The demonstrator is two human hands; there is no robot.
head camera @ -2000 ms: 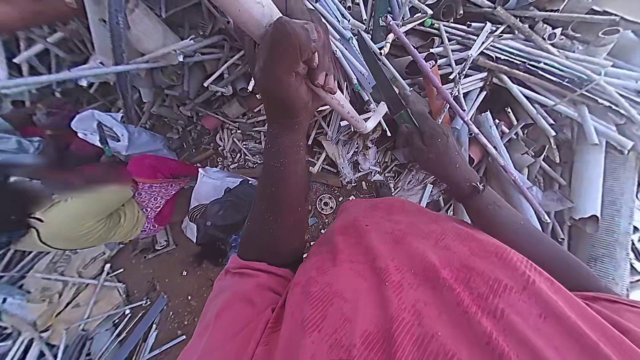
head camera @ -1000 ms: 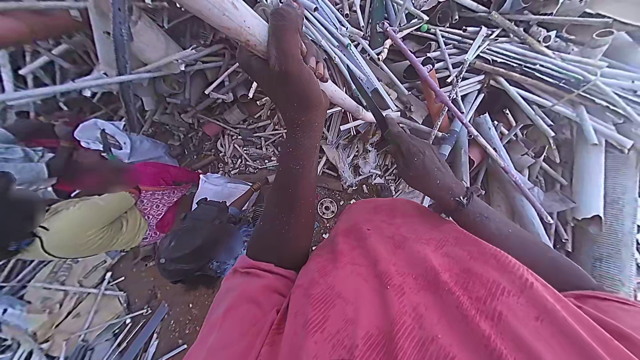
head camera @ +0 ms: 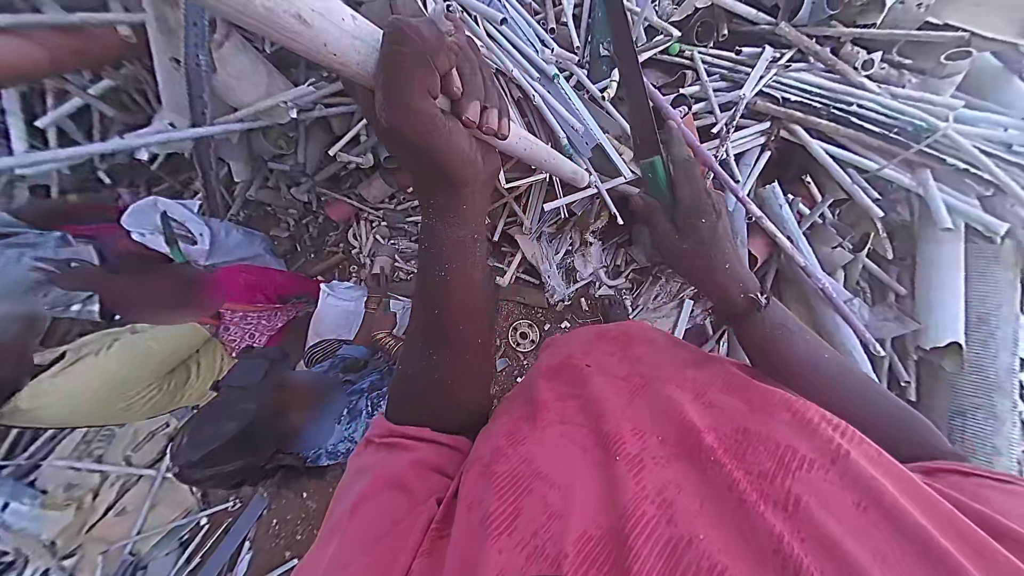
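My left hand [head camera: 436, 104], at the upper middle, is closed around a long pale pipe [head camera: 312, 36] that slants from the upper left down to the right. To the right, my right hand [head camera: 688, 212] is wrapped around the green handle [head camera: 654, 178] of a tool with a long, dark, flat blade [head camera: 628, 76]. The blade points up, away from me, and stands apart from the pipe's lower end. Whether its edge has teeth cannot be told. A purple-pink rod [head camera: 760, 216] slants past behind my right hand.
Heaped thin pipes [head camera: 864, 88] fill the upper right, with wider grey pipes [head camera: 940, 272] beneath. Short scraps [head camera: 584, 264] lie below my hands. Co-workers [head camera: 128, 376] sit close at the left. A round metal-looking part [head camera: 524, 336] lies on the ground. A dark upright bar [head camera: 200, 104] stands upper left.
The blade in my right hand has swung from slanting toward the pipe to nearly upright, apart from it. My left hand still grips the pipe. Co-workers at the left have shifted.
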